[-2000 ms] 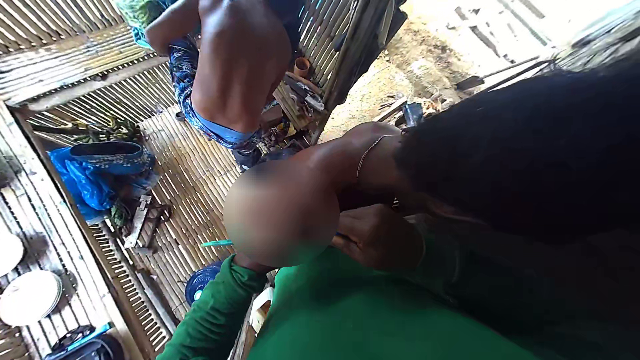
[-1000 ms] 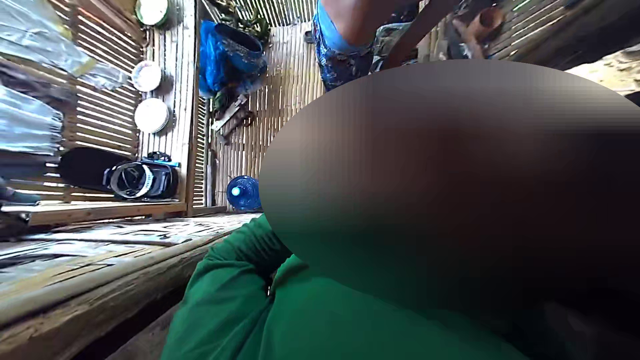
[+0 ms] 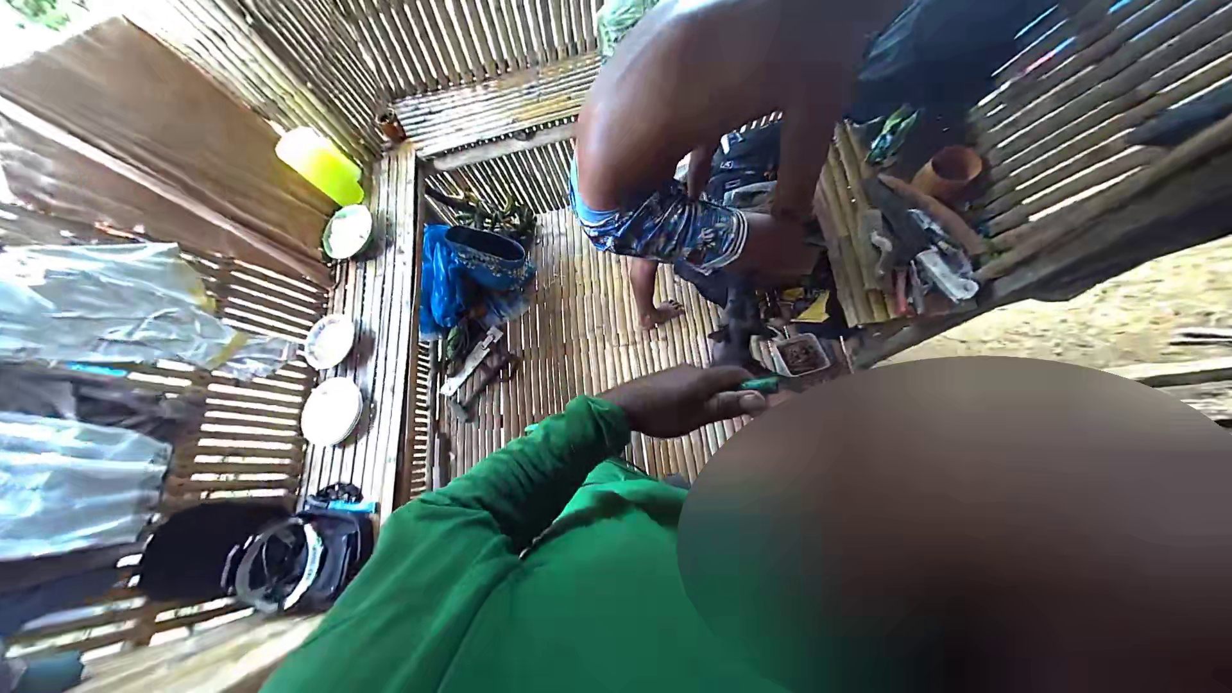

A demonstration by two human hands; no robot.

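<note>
My left hand, in a green sleeve, reaches right near the middle of the head view. Its thumb and fingers are closed on a small green object, whose kind I cannot tell. Just beyond lies a pale rectangular tub with brown contents. A large blurred area at the lower right covers what is close there. My right hand does not show.
A person in patterned blue shorts bends over at the upper middle. On the slatted floor stand a blue patterned container and some wood pieces. White plates and a yellow-green container line the left ledge. A clay pot stands upper right.
My left hand, hidden one second ago, now shows with the green object. The view has shifted a lot. The blurred area covers less of the middle than a second ago.
</note>
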